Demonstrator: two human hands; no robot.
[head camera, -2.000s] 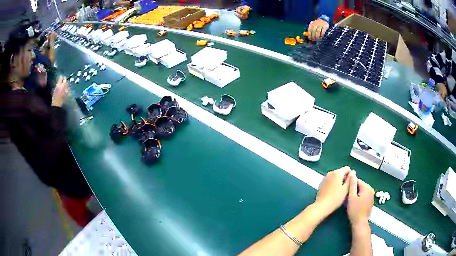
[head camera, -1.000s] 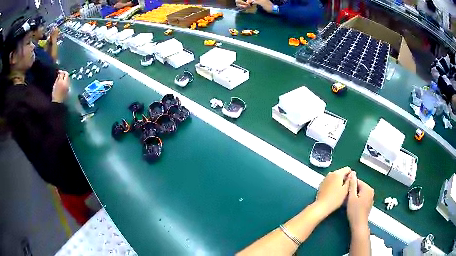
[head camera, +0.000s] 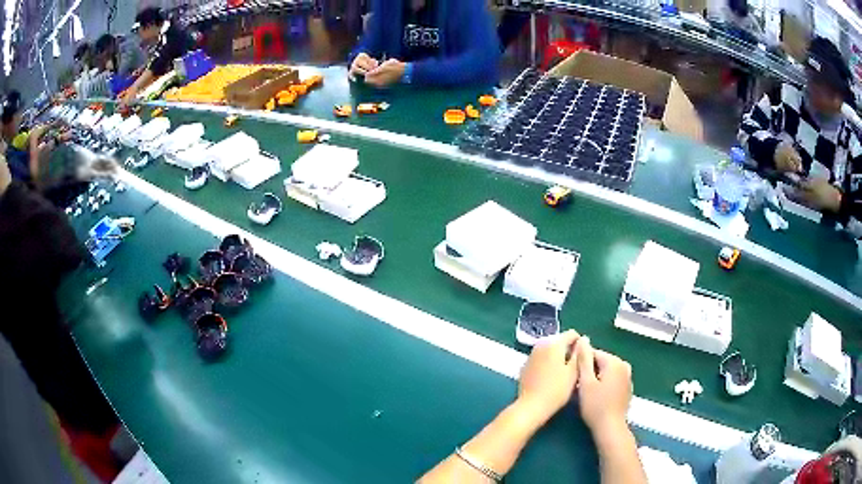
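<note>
My left hand (head camera: 550, 376) and my right hand (head camera: 605, 383) are bare and held together over the near pale rail. Their fingertips meet; whether something small is pinched between them is hidden. Beyond them on the green belt are an open white-rimmed charging case with a dark inside (head camera: 539, 322) and a white gift box with its lid on top (head camera: 490, 238). To the right lie a small pair of white earbuds (head camera: 688, 389), another case (head camera: 738, 374) and another box (head camera: 659, 284).
Dark cases with orange glints (head camera: 222, 288) are heaped at left. A large black blister tray (head camera: 567, 128) stands across the belt. A metallic-topped bottle (head camera: 751, 454), a red-capped bottle (head camera: 832, 468) and white wipes (head camera: 664, 468) are near right. Workers sit opposite and at left.
The view has swung right and up, so the heap and belt goods sit further left in the picture. The belt goods have moved slightly right against the heap. My hands stay together.
</note>
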